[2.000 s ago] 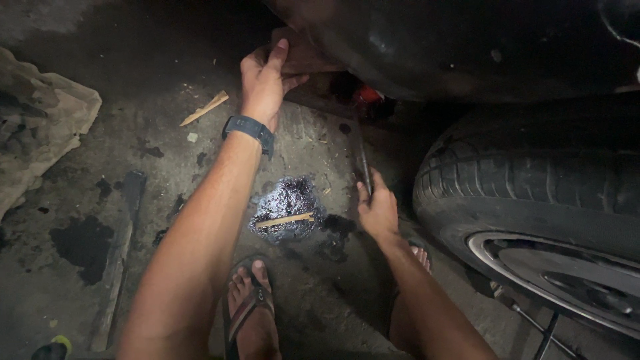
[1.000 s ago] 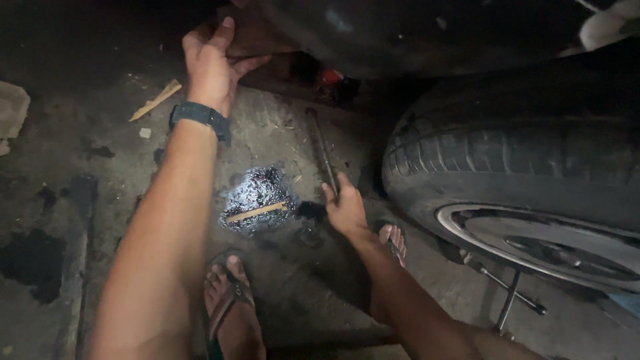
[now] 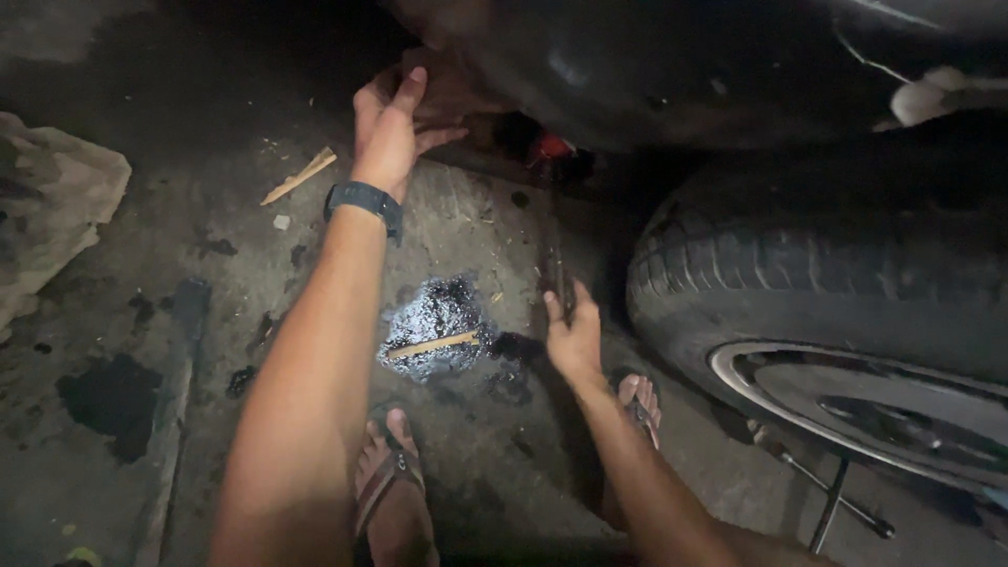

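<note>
My left hand point(image 3: 390, 130), with a dark watch on its wrist, reaches up to a brownish part point(image 3: 465, 83) under the dark vehicle body point(image 3: 598, 71). Its fingers are spread against that part, and the far fingertips are partly hidden. Lower right, my right hand point(image 3: 573, 335) is closed around the near end of a dark metal bar point(image 3: 557, 264). The bar is blurred and points away toward a red object point(image 3: 553, 146) in shadow beneath the body. Whether its far end touches anything cannot be told.
A tyre point(image 3: 819, 260) stands at the right, with a cross-shaped lug wrench point(image 3: 835, 496) below it. A shiny dark puddle point(image 3: 437, 307) holds a wood strip point(image 3: 433, 345). Another wood piece point(image 3: 299, 177), a flat bar point(image 3: 177, 409) and a crumpled sheet point(image 3: 59, 197) lie left.
The bar in my right hand stands out less clearly than before. My left hand remains at the underside of the body. The view has shifted back and forth sideways.
</note>
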